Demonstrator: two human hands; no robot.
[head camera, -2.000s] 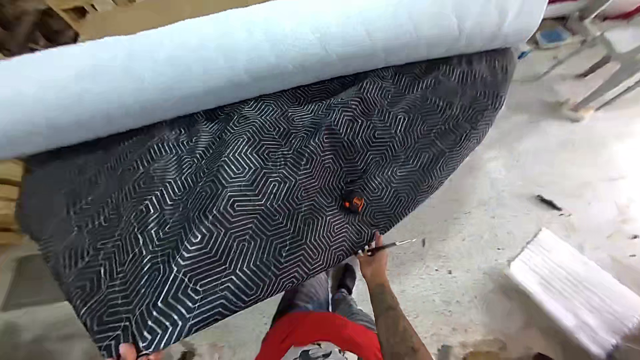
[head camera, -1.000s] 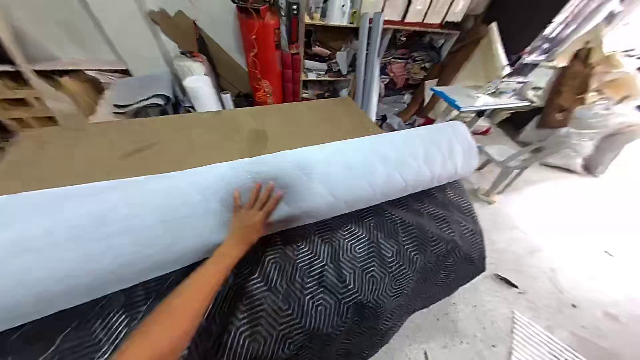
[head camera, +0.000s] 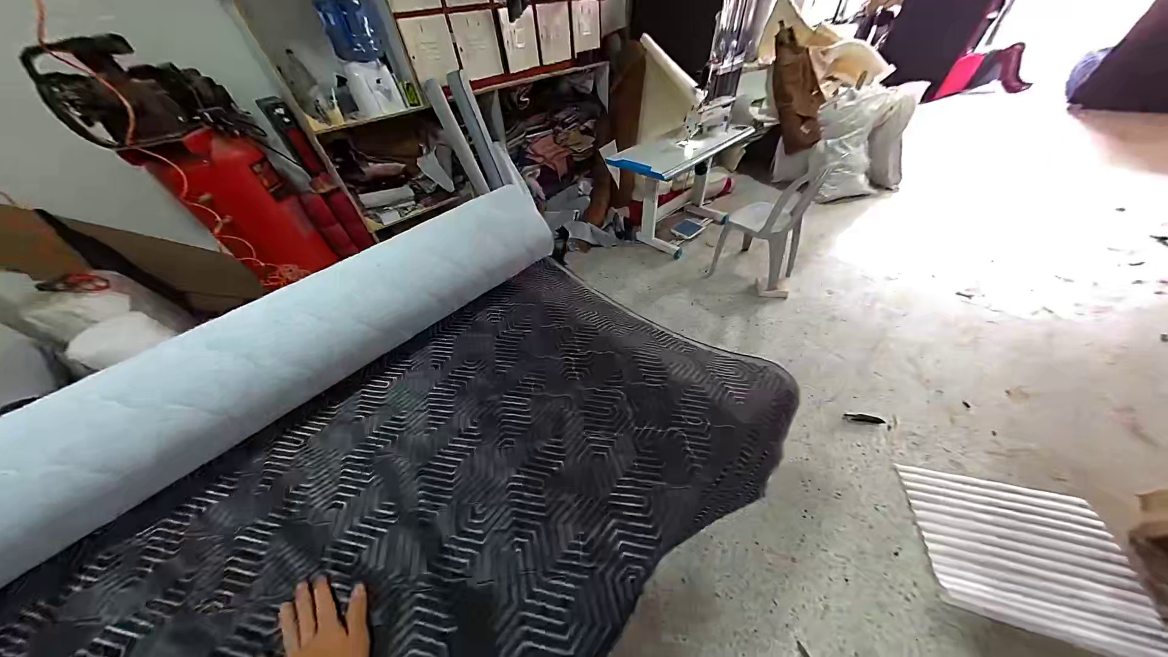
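Black fabric with a raised geometric line pattern (head camera: 511, 438) is spread out in front of me, its far right corner hanging in a rounded fold. A thick roll with a pale, quilted-looking outer side (head camera: 301, 328) lies across the fabric's far left part. At the bottom of the view my left hand (head camera: 327, 622) rests palm down on the patterned fabric, fingers spread a little and gripping nothing. Its wrist is cut off by the frame edge. My right hand is out of view.
A red tank machine with an orange hose (head camera: 246, 201) stands at the left beside shelves. Further back are a sewing machine table (head camera: 680, 155) and a plastic chair (head camera: 776, 219). A ridged white sheet (head camera: 1022, 547) and a dark scrap (head camera: 864, 419) lie on the floor at right.
One second ago my left hand was on the pale roll; now it is on the patterned fabric, nearer to me. The view has swung to the right.
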